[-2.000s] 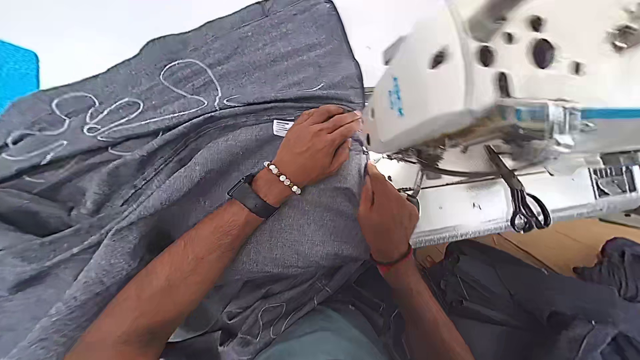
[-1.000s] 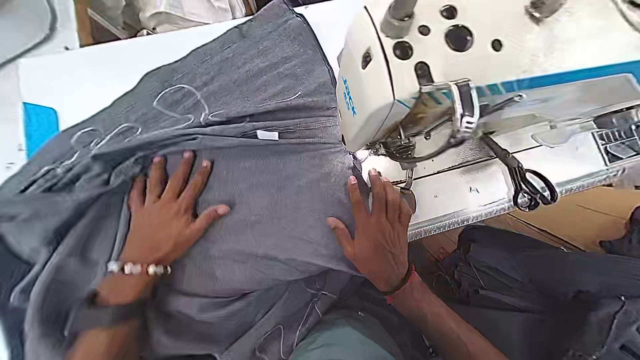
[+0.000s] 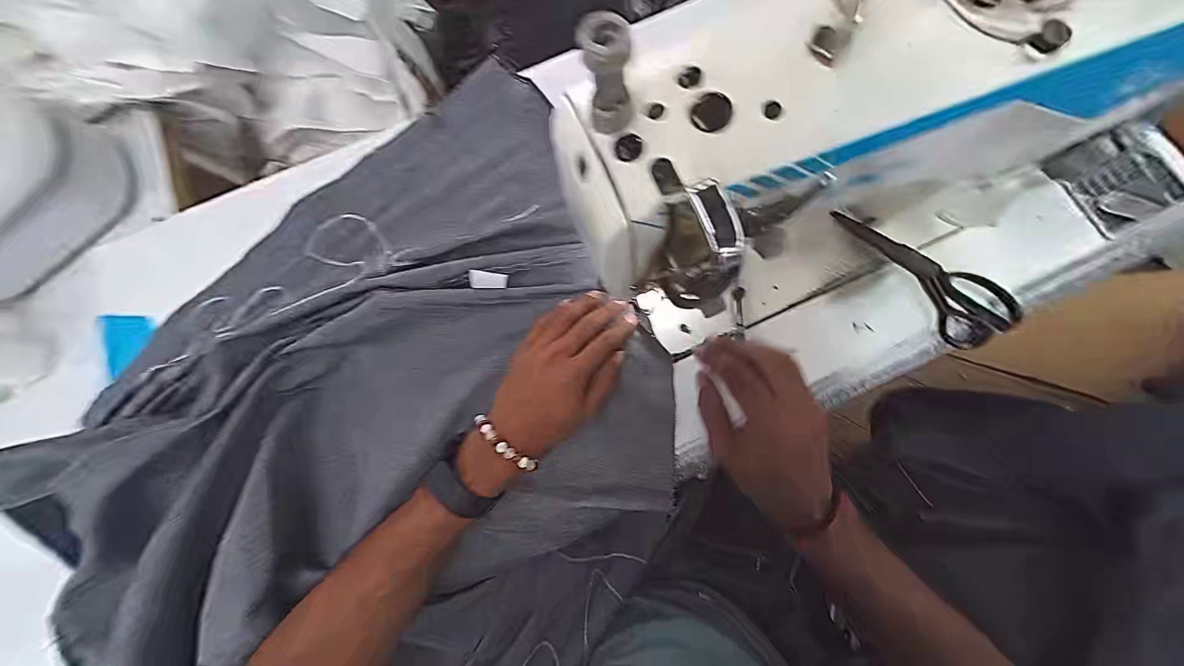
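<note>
Grey fabric [image 3: 425, 370] lies spread over the white table, its right edge beside the needle area of a white sewing machine [image 3: 610, 213]. My left hand [image 3: 564, 370] rests flat on this cloth, fingertips close to the presser foot. My right hand [image 3: 768, 425] is just right of the fabric edge, fingers curled, with a small white thing at them; blur hides whether it is gripped. A small white label [image 3: 487, 279] shows on a fold of the cloth. Loose white thread [image 3: 347, 242] curls over the fabric.
Black-handled scissors [image 3: 943, 287] lie on the machine bed at the right. Dark fabric [image 3: 1008, 518] is heaped at the lower right. White material [image 3: 277, 55] is piled at the upper left, beyond the table edge. A blue patch [image 3: 127, 342] marks the table's left side.
My left hand has moved from the middle of the cloth to its right edge near the needle. My right hand has come off the fabric, and its fingers have curled. The view has shifted.
</note>
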